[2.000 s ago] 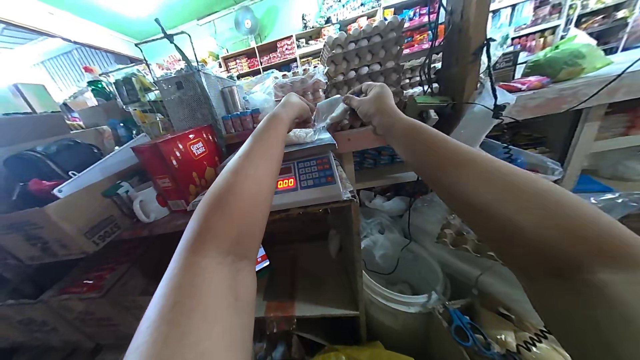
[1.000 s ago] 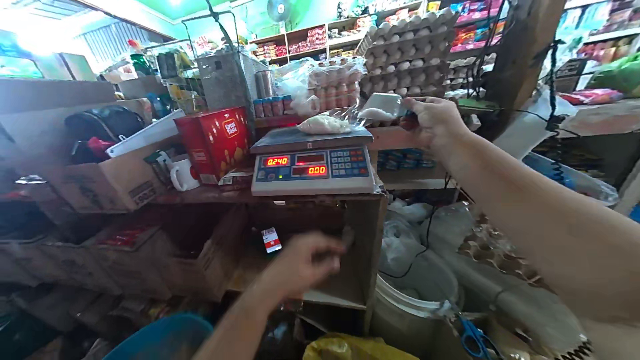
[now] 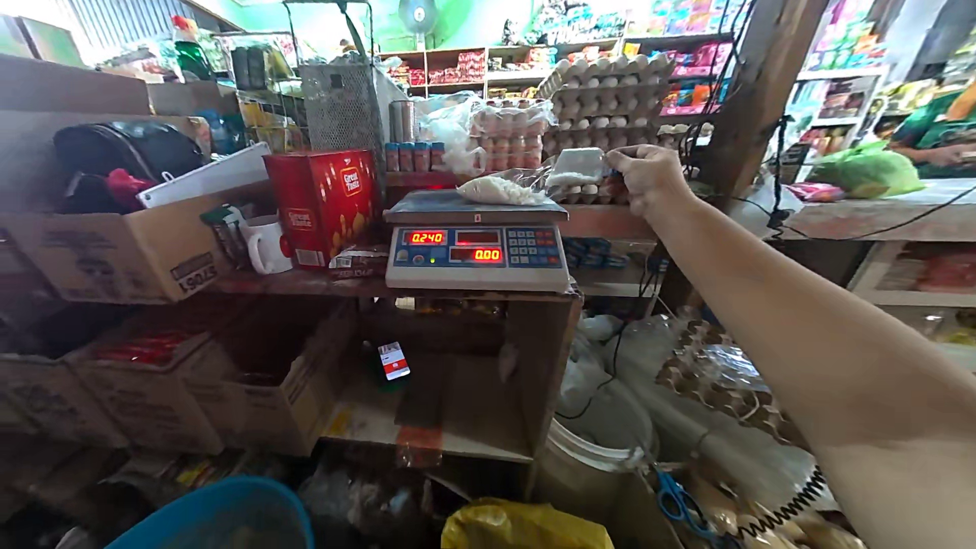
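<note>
My right hand (image 3: 648, 177) pinches the end of a small translucent scoop (image 3: 577, 166) that holds some white granular stuff, at the right side of a digital weighing scale (image 3: 477, 258). On the scale's metal plate lies a clear plastic bag of white granules (image 3: 499, 190), its mouth towards the scoop. The lit displays read 0.240 and 0.00. My left hand is out of view.
Left of the scale stand a red carton (image 3: 324, 210), a white mug (image 3: 268, 245) and a cardboard box (image 3: 122, 248). Stacked egg trays (image 3: 606, 99) rise behind. Below are a lit phone (image 3: 393, 361), a white bucket (image 3: 598, 457) and blue scissors (image 3: 679, 499). A person's hand (image 3: 949, 155) shows far right.
My left hand was up by the bag, then came down in front of the lower shelf, and has now left the view. The bag, earlier between both hands, rests on the scale.
</note>
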